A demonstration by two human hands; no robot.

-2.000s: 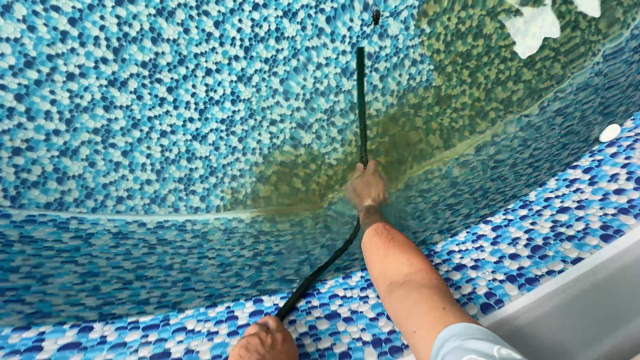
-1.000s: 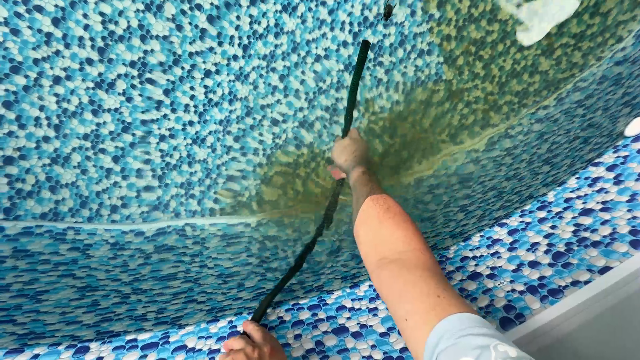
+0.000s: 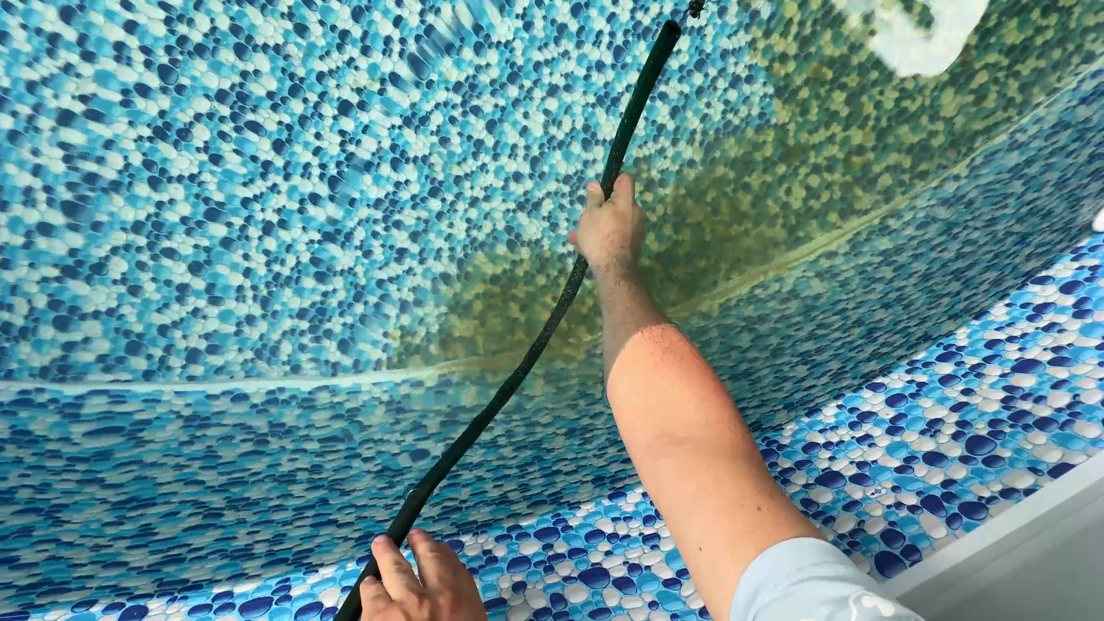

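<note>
A dark green hose (image 3: 552, 323) runs from the bottom edge up through the water of a pool. My right hand (image 3: 611, 224), under water with the forearm partly submerged, is closed around its middle. Beyond that hand the hose's free end slants up and to the right, near a small dark object (image 3: 694, 9) at the top. My left hand (image 3: 420, 582) grips the hose at the bottom of the view, by the pool's wall. Around and to the right of my right hand, a yellow-green stain or sediment (image 3: 716, 233) covers part of the pebble-patterned floor.
The pebble-print liner (image 3: 595, 552) rises as a wall along the bottom and right, with a pale seam (image 3: 216, 381) at its foot. A grey pool rim (image 3: 1018, 552) lies at the lower right. A white patch (image 3: 927, 39) shows at the top right.
The hose's stretch beyond my right hand has gone from nearly upright to slanting right. Both hands keep hold of it. The view has shifted somewhat.
</note>
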